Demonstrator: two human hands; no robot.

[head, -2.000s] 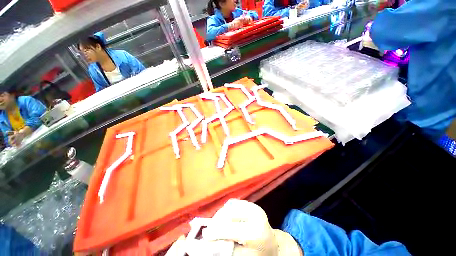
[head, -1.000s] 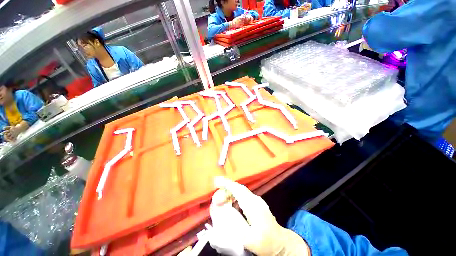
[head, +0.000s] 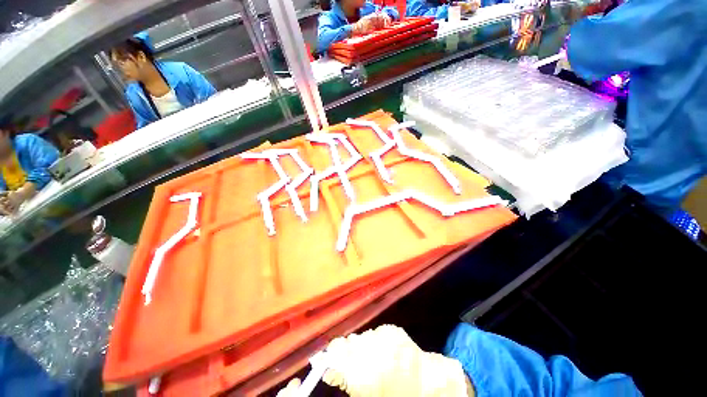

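My right hand [head: 399, 366], in a cream glove, is at the bottom edge, its fingers closed at a short visible piece of white strip [head: 313, 377]. The rest of that piece is cut off by the edge. Only a small cream fingertip of my left hand [head: 289, 388] shows beside it; its grip is hidden. Several bent white strips lie on the orange-red foam tray [head: 232, 298]: one alone at the left [head: 172, 246], a wide one at the front right [head: 411, 198], others grouped near the back. No wiping cloth can be made out in my hand.
More foam layers lie under the tray. Clear plastic trays [head: 512, 105] sit on white sheets at the right. A black divided tray [head: 605, 287] is at lower right. A small bottle [head: 108, 246] and crinkled clear plastic [head: 58, 318] are at left. A person in blue [head: 659, 93] stands at right.
My right hand has turned and lowered from the foam's front edge toward the bottom edge. The white wad seen in it one second ago no longer shows. The strips on the foam keep their places.
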